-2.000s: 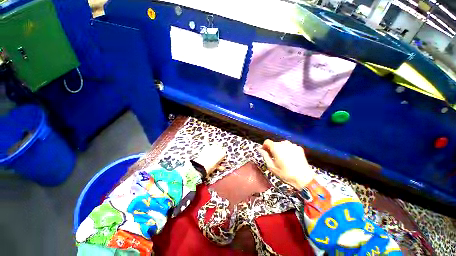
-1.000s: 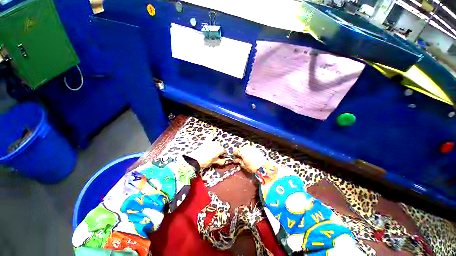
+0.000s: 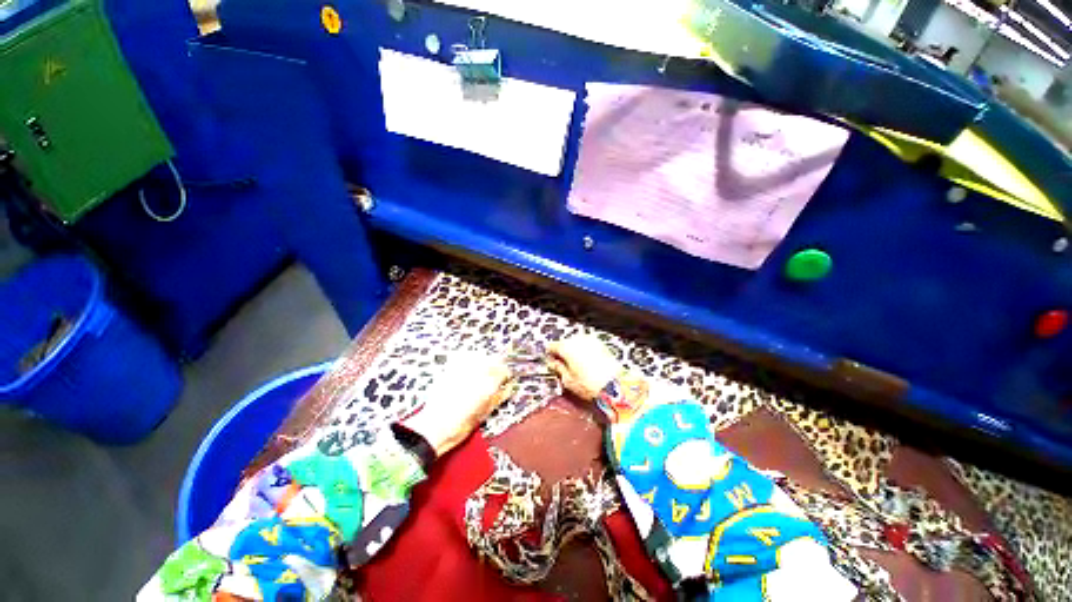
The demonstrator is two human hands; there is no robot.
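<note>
The leopard-print sheet material (image 3: 459,315) lies on the press bed under the blue beam, with cut-out gaps showing the brown cutting board (image 3: 547,445). My left hand (image 3: 468,394) and my right hand (image 3: 584,362) are close together at the edge of a gap, with fingertips on a strip of the leopard material (image 3: 531,374) between them. The fingers partly hide the grip. Tangled leopard offcuts (image 3: 517,547) lie on the board nearer to me, beside a bright red patch (image 3: 437,529).
A blue press beam (image 3: 482,241) runs across behind the bed, with a white sheet (image 3: 470,115), a pinkish sheet (image 3: 705,171), a green button (image 3: 809,265) and a red button (image 3: 1051,323). A blue tub (image 3: 218,453) stands at the bed's left end; another blue bin (image 3: 106,376) is farther left.
My right hand has moved left from farther along the material to beside my left hand. Since one second ago, my left wrist and forearm have shifted slightly down and left.
</note>
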